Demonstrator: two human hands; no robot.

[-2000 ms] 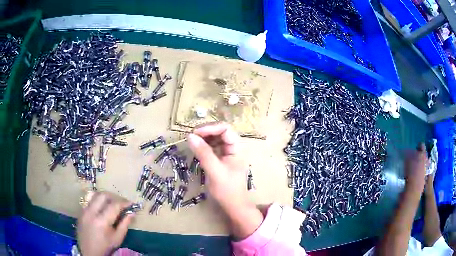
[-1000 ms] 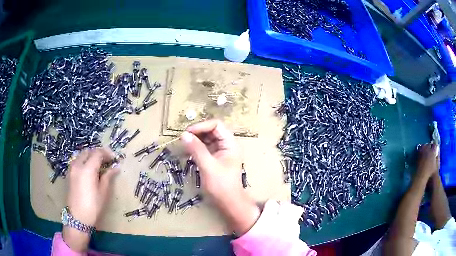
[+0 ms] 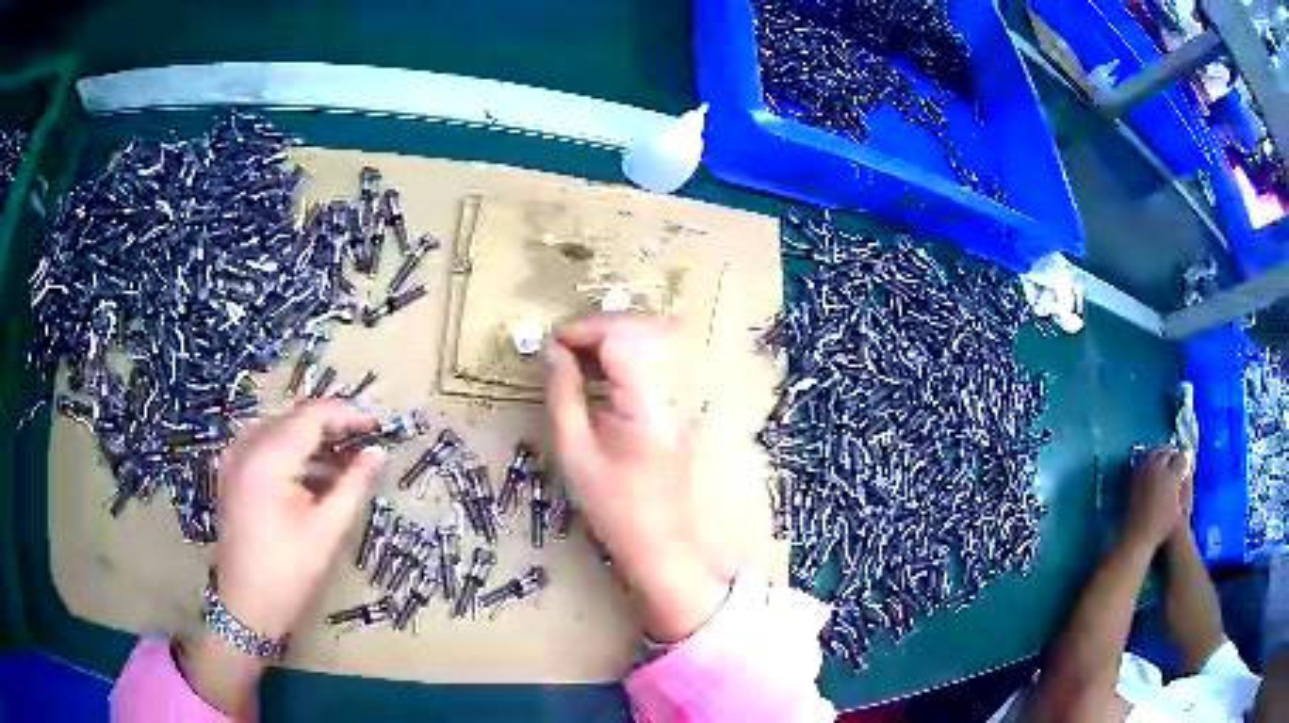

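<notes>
My left hand (image 3: pixel 304 494) holds a small dark metal part (image 3: pixel 379 434) between thumb and fingertips, over the cardboard sheet (image 3: pixel 127 565). My right hand (image 3: pixel 629 459) is pinched at the front edge of the stained cardboard pad (image 3: pixel 495 269), beside a white paste blob (image 3: pixel 529 336). The stick cannot be made out at its fingertips now. A second paste blob (image 3: pixel 616 298) lies just behind the fingers. A loose group of parts (image 3: pixel 410 554) lies between my hands.
A dense left pile (image 3: pixel 184 269) and a wide right pile (image 3: pixel 905 424) flank the pad. A blue bin (image 3: pixel 891 177) with parts and a white bottle (image 3: pixel 664 151) stand behind. White crumpled material (image 3: pixel 1053 291) lies right. Another person's hands (image 3: pixel 1159 494) are at far right.
My left hand has moved from the left pile toward the centre with a part. My right hand has moved to the paste on the pad. The camera view has shifted slightly.
</notes>
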